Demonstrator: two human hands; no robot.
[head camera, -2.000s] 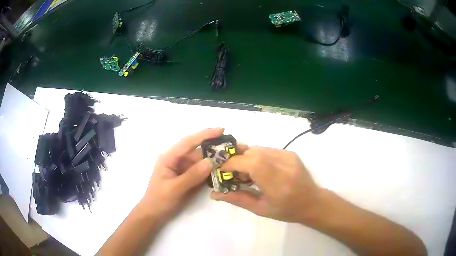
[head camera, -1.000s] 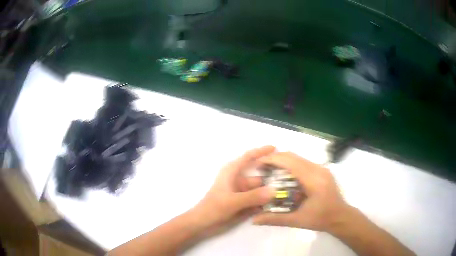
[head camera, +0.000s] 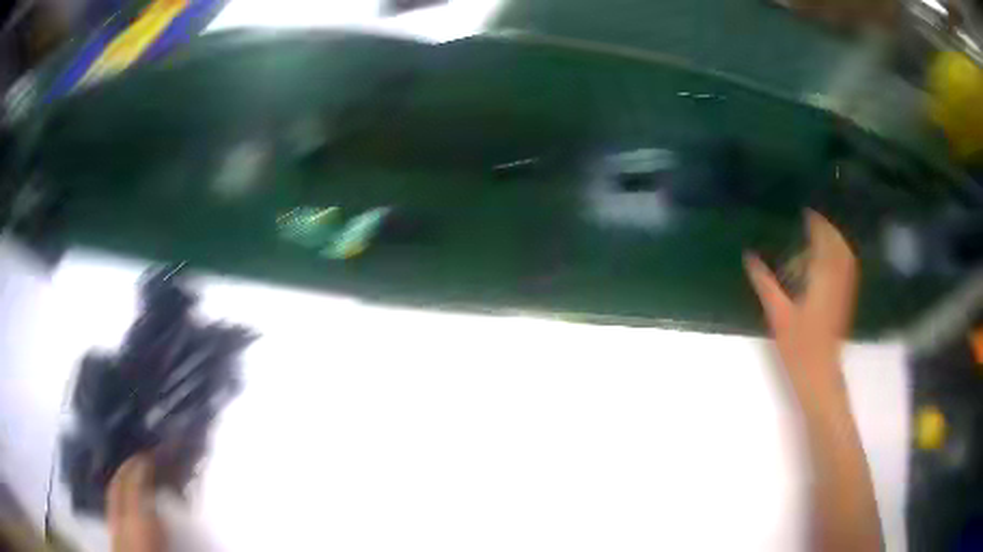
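The frame is blurred. My left hand (head camera: 135, 498) is at the near edge of the pile of black adapter housings (head camera: 146, 377) on the white sheet at left; the bottom of the picture cuts it off, and its grip is unclear. My right hand (head camera: 814, 286) reaches over the green belt at right, thumb and fingers spread. A small dim thing shows between them, but whether it is held cannot be told. Two circuit boards, one (head camera: 307, 223) beside the other (head camera: 359, 232), lie on the belt left of centre.
The green belt (head camera: 464, 237) runs across behind the white work sheet (head camera: 507, 431). Another bright white surface (head camera: 356, 13) is beyond it at the top. A blue and yellow item (head camera: 135, 41) is at top left. Yellow things, one of them small (head camera: 929, 427), are at the right edge.
My hands have parted: the left went left to the housing pile, the right went up and right over the belt. The board and housing they held together no longer show between them.
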